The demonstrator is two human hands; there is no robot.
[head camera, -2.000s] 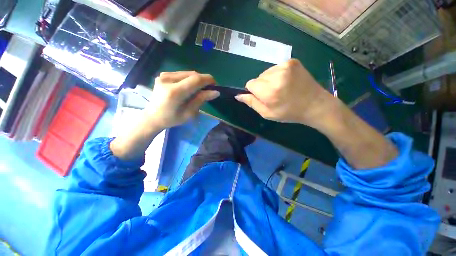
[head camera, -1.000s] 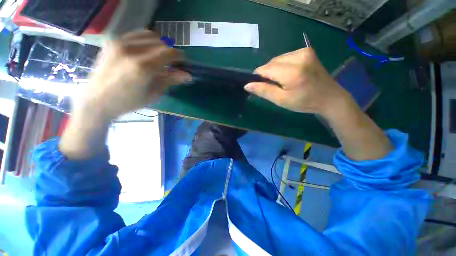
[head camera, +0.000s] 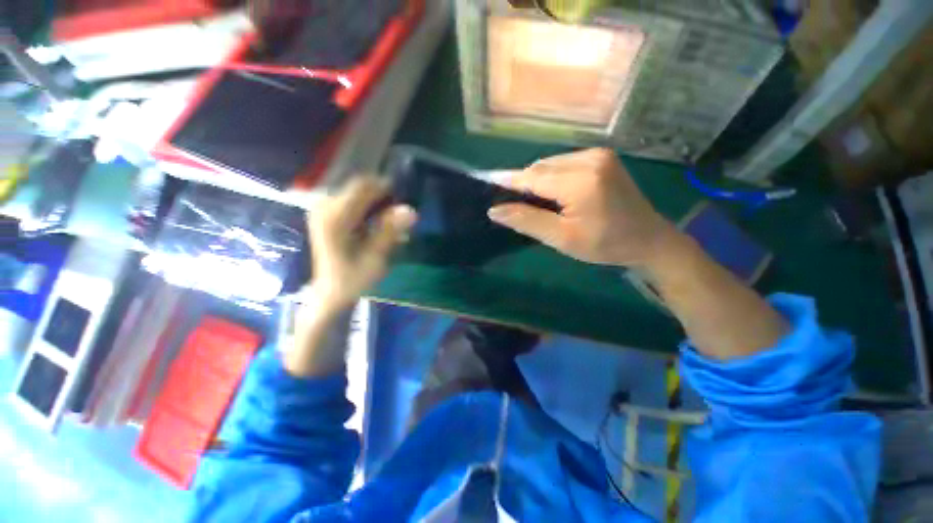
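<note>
A black tablet [head camera: 450, 204] is held in the air over the green mat, tilted, with its dark glossy face partly showing. My right hand [head camera: 593, 209] grips its right end between thumb and fingers. My left hand [head camera: 358, 235] is blurred at its left end, with the thumb near the tablet's edge; it appears to hold that end. A white strip [head camera: 496, 177] shows just behind the tablet, mostly hidden by it and my right hand.
Red trays with black tablets [head camera: 256, 123] stand at the upper left. Shiny plastic-wrapped panels [head camera: 225, 240] lie at the left. A beige instrument [head camera: 675, 82] stands at the back. A bluish-screened slab [head camera: 728, 245] and a blue cable [head camera: 731, 191] are at the right. An empty red tray [head camera: 200, 398] is lower left.
The view has shifted, showing more of the trays and instrument. The tablet has turned from nearly edge-on to show more of its face. Both hands still hold it.
</note>
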